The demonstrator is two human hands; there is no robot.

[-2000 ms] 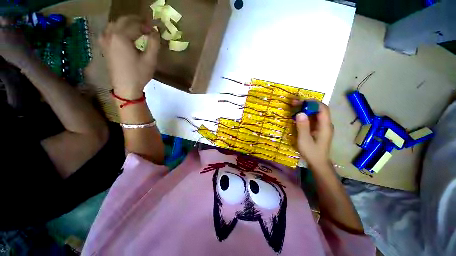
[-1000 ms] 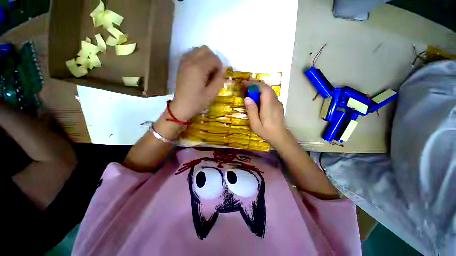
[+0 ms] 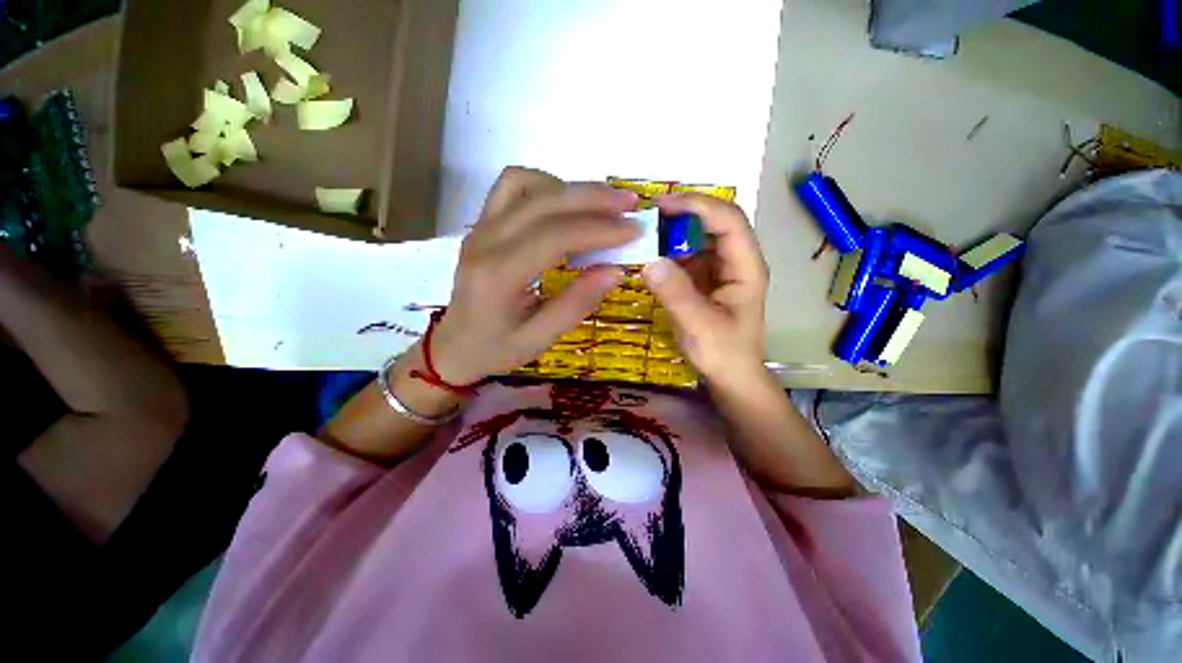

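Note:
A blue battery cell [image 3: 679, 235] with a white adhesive pad [image 3: 630, 241] on its side is held level between both hands, above the yellow rows. My left hand [image 3: 525, 266] has its fingers on the pad end. My right hand [image 3: 721, 279] grips the blue end between thumb and fingers. The yellow-wrapped parts [image 3: 609, 339] lie in tight rows on the white work sheet [image 3: 609, 91], partly hidden by my hands. Thin dark lead wires [image 3: 389, 328] stick out at their left.
An open cardboard box [image 3: 412, 123] at left holds pale-yellow liner slips [image 3: 324, 113]. Several blue cells [image 3: 875, 298] with cream patches are piled at right. Green circuit boards [image 3: 58, 194] and a neighbour's arm [image 3: 97, 402] are at far left. Grey cloth [image 3: 1095, 350] is at right.
My left hand has come from over the scrap box to the cell in my right hand. The cell has turned from upright to level, and its white pad now shows. The view has shifted.

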